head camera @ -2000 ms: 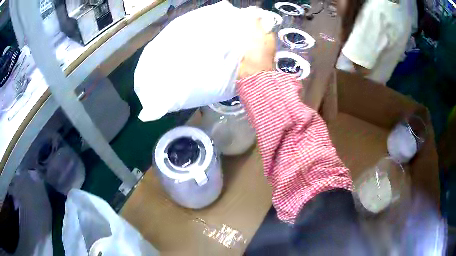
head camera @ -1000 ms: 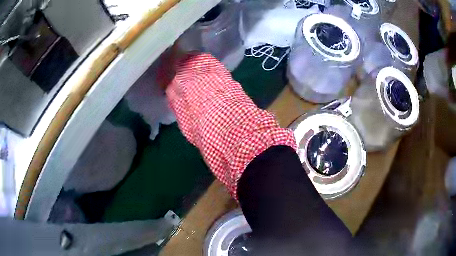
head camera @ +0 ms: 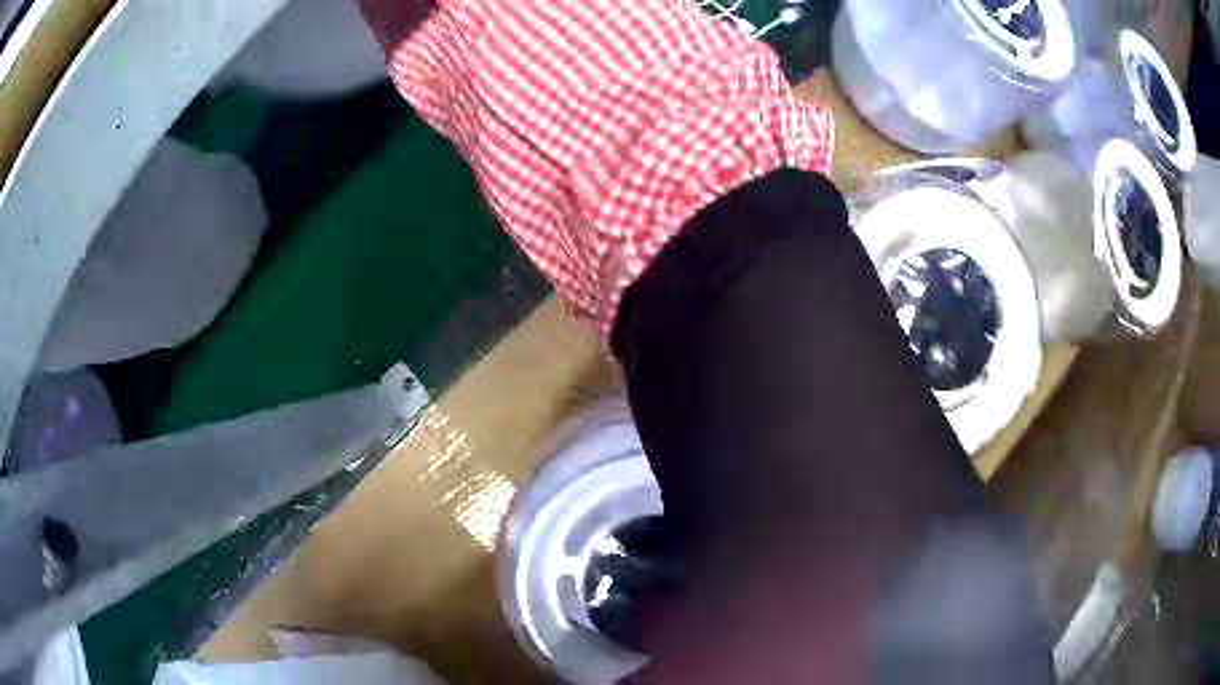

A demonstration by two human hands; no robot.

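One of my arms, in a dark sleeve with a red-and-white checked oversleeve, crosses from the bottom right to the top left. Its hand is past the top edge and what it holds cannot be seen. My other hand is not in view. A lamp unit [head camera: 577, 535] with a white ring and dark centre stands at the lower middle, partly behind the sleeve. Another lamp unit [head camera: 1010, 315] stands right of the arm. More clear-bodied lamp units with white rings, one at the far right [head camera: 1137, 234], stand close together at the upper right.
Brown cardboard [head camera: 401, 535] lies under the units beside the dark green belt [head camera: 335, 281]. A grey metal bar [head camera: 228, 468] juts in from the left. The curved shelf edge [head camera: 127, 121] is at the upper left, with pale rounded shapes [head camera: 174, 254] below. White sheet material shows at the bottom left.
The white bag held earlier is out of sight. The view has turned, and my arm now reaches past the top edge. The lamp units sit further right and higher in view than one second ago.
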